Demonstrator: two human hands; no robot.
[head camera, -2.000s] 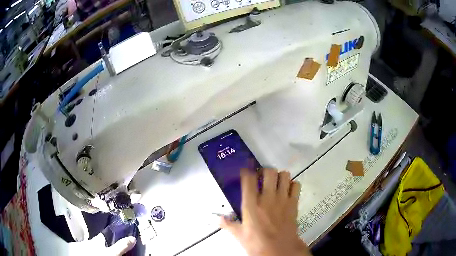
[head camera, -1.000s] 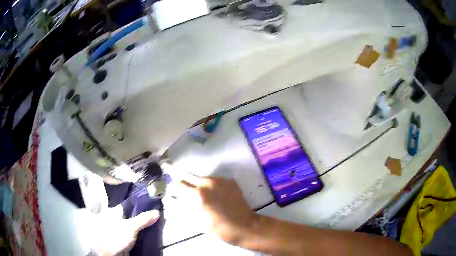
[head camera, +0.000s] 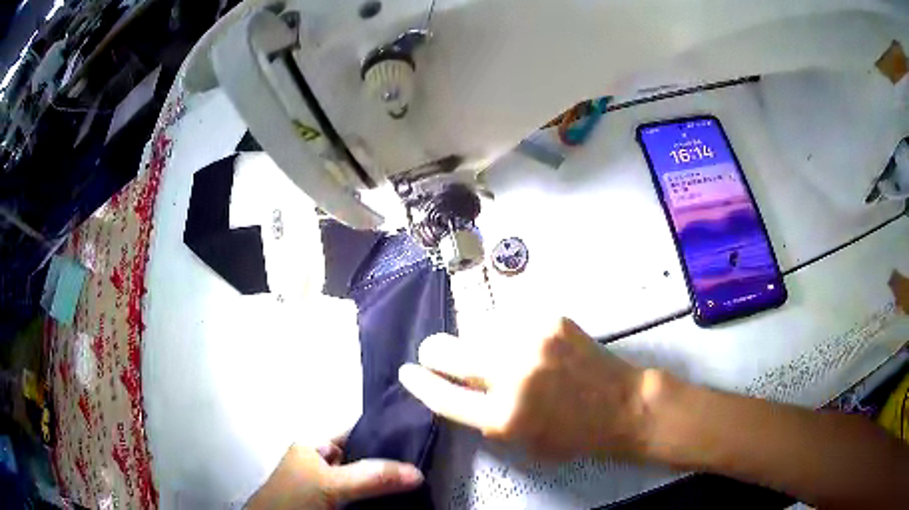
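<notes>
A dark navy fabric piece (head camera: 394, 344) runs from under the presser foot (head camera: 460, 247) down toward the front edge of the picture. My left hand (head camera: 334, 480) holds its lower end, thumb on top, partly cut off by the bottom edge. My right hand (head camera: 528, 388) lies at the fabric's right edge, thumb and index fingertips close together; whether they pinch the cloth cannot be told. Another dark angled piece (head camera: 224, 229) lies left of the needle area on the white table.
A lit smartphone (head camera: 713, 219) lies right of the needle. A small round metal disc (head camera: 509, 256) sits beside the foot. A teal-and-orange tool (head camera: 583, 120) lies behind, under the machine arm (head camera: 558, 50). Red-patterned covering (head camera: 105, 369) is at left.
The view has moved closer to the needle area. My right hand has left the phone and come to the fabric's right edge. My left hand is now lower on the fabric, farther from the foot.
</notes>
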